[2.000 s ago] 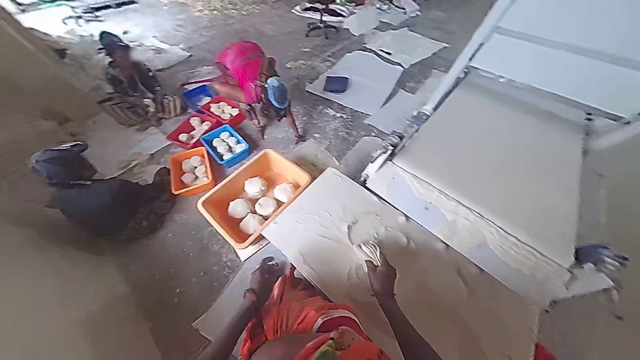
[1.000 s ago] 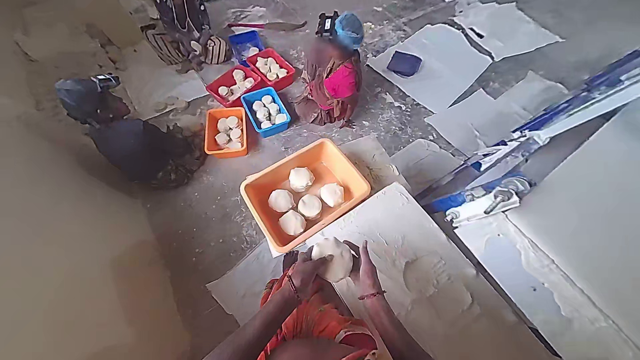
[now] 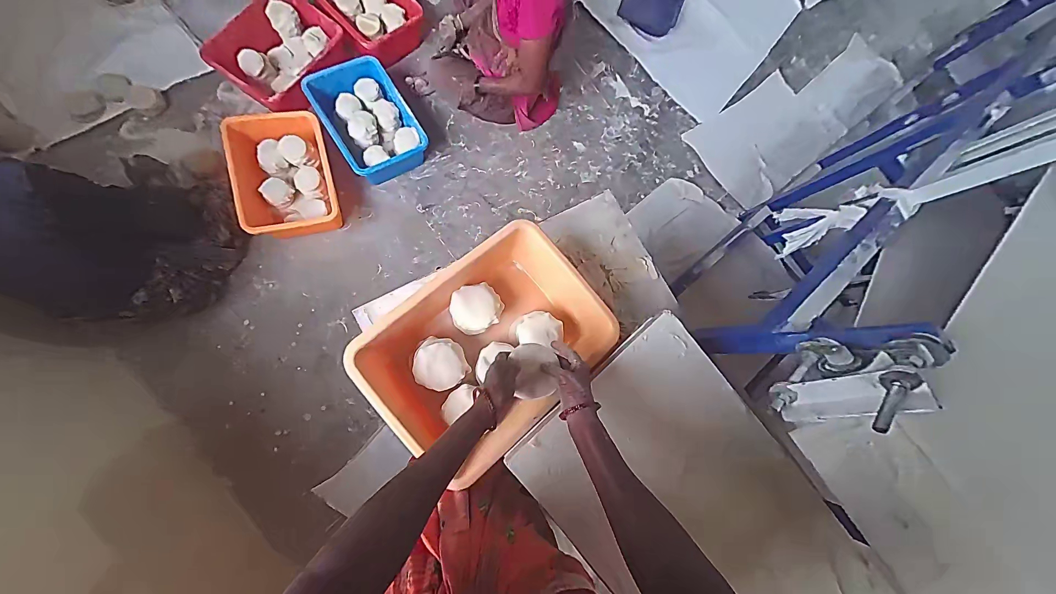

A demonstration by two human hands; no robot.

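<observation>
Between my left hand point(image 3: 500, 384) and my right hand point(image 3: 571, 375) I hold a round white dough ball point(image 3: 535, 371), with my fingers on its two sides. Both hands are over the right part of a large orange plastic tub point(image 3: 483, 450). Several similar dough balls lie in the tub: one at the back point(image 3: 476, 308), one at the left point(image 3: 440, 364), and others beside and partly behind my hands. Whether the held ball touches those under it, I cannot tell.
A board with a pale powdery surface point(image 3: 701, 462) adjoins the tub's right side. Ahead are a small orange tub point(image 3: 231, 165), a blue tub point(image 3: 412, 161) and red tubs point(image 3: 223, 49) with dough pieces. One person point(image 3: 528, 66) sits beyond; dark clothing shows at left. A blue metal frame point(image 3: 825, 280) stands at right.
Both hands have moved from the board's edge to over the large orange tub, carrying the dough ball. Two seconds ago my right hand was at dough or flour on the board, my left apart from it.
</observation>
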